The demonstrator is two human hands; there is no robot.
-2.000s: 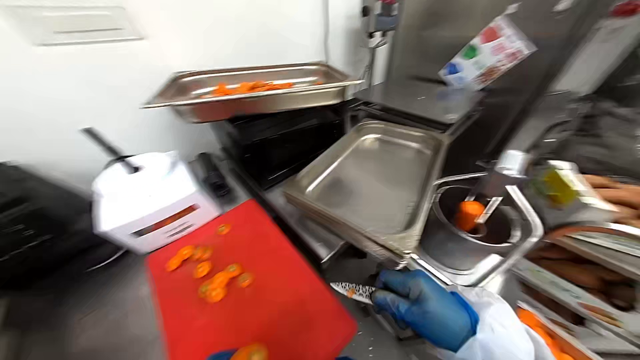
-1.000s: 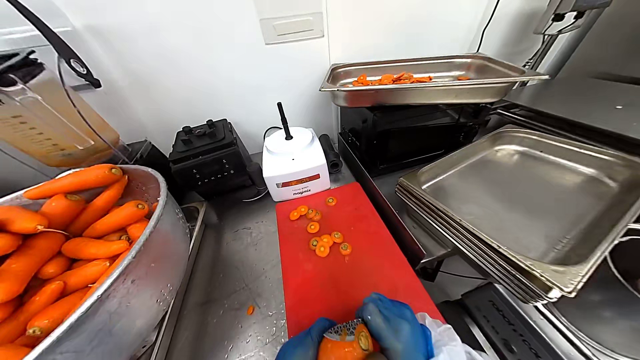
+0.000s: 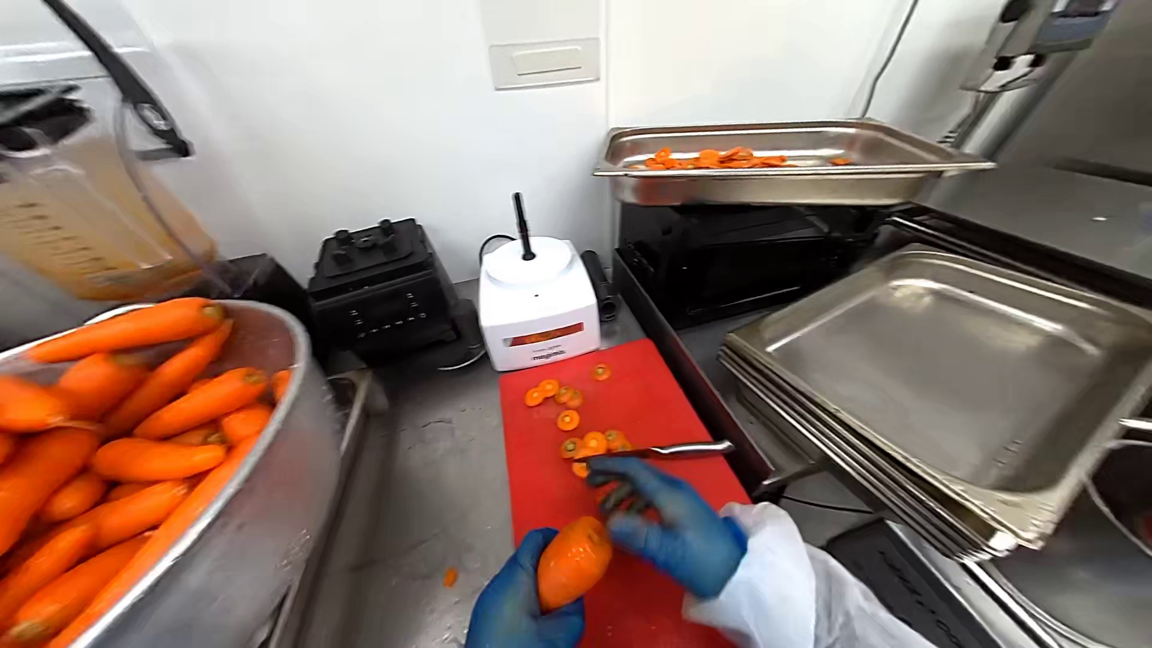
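In a blue glove, my left hand grips a thick peeled carrot over the near part of the red cutting board. My gloved right hand is just right of that carrot, blurred, fingers partly spread; whether it touches anything is unclear. A knife lies across the board beyond my right hand, its handle toward the right edge and its blade end beside several carrot end slices. Many whole peeled carrots fill a large metal pot on the left.
A white food processor base stands behind the board, with a black blender base to its left. Stacked steel trays are at right. A steel pan with carrot slices sits on black equipment. A blender jug stands far left.
Both hands were together at a carrot with the knife blade one second ago; now my right hand is apart and the knife lies on the board. The view swung left from the first frame.
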